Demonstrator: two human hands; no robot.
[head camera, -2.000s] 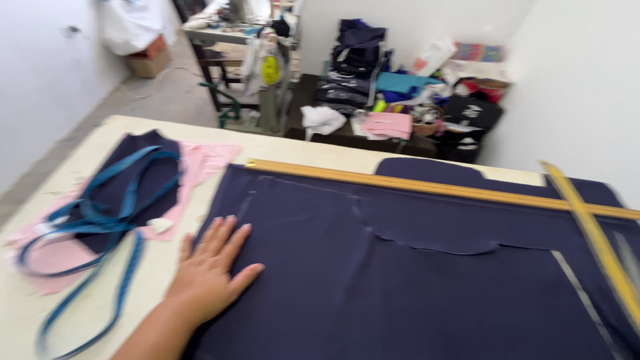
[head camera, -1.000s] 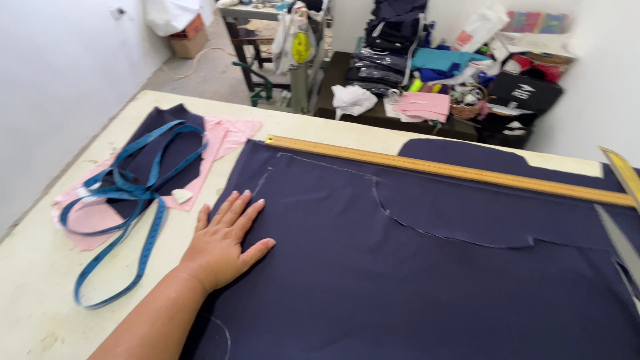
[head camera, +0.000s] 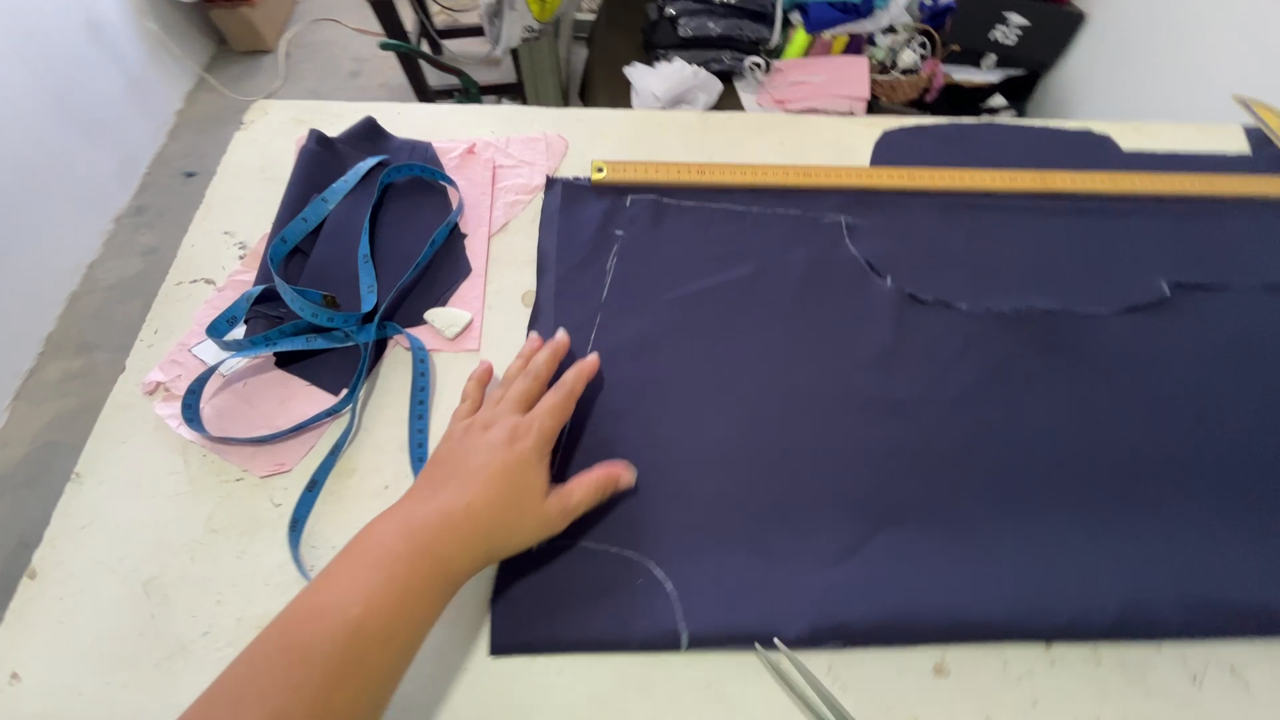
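My left hand lies with spread fingers on the left edge of a navy fabric piece marked with chalk lines. Below the fabric's near edge, the slightly parted blade tips of scissors enter the view; their handles are out of the frame, as is my right hand. A yellow wooden ruler runs along the far edge of the fabric. To the left, a blue tape measure lies looped over a smaller navy piece and pink fabric, beside a white piece of tailor's chalk.
The pale worktable has its far edge near the top of view. Behind it are a box, dark metal legs, crumpled white material, folded pink cloth and a wicker basket. Another yellow ruler's end shows at right.
The view has shifted closer to the fabric's near edge. The scissor blades, seen at the right over the fabric a second ago, are now at its near edge. My left hand stays on the fabric's left side.
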